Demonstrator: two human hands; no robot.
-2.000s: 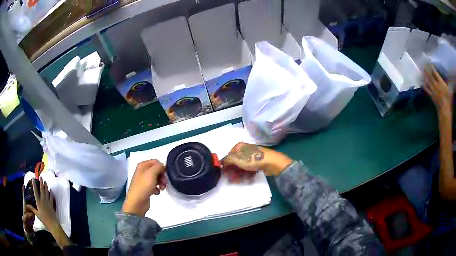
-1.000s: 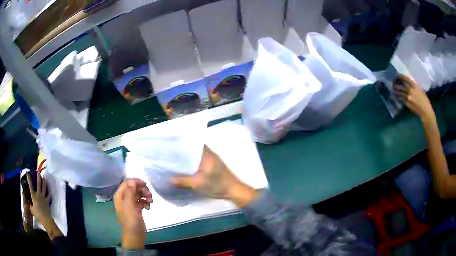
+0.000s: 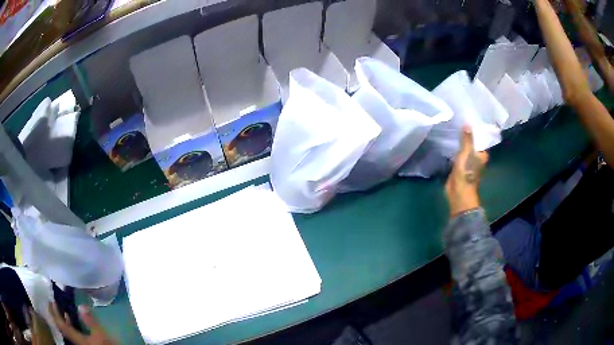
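Note:
My right hand, bare with a grey camouflage sleeve, holds the near side of a translucent white foam bag on the green bench. What is inside this bag is hidden. Two upright white bags stand to its left. A flat stack of white sheets lies in front of me with nothing on it. A blurred hand at the lower left, which looks like my left hand, is cut off by the bottom edge; its fingers are spread and nothing shows in them.
Open retail boxes with speaker pictures stand behind a pale rail. Another white bag is beside the left post. Co-workers' hands show at the lower left edge, and a person's arm at the upper right. More white-flapped boxes stand far right.
The bag that was on the sheets is gone from there, and a third bag stands right of the two. My right hand has moved right; the view has turned right.

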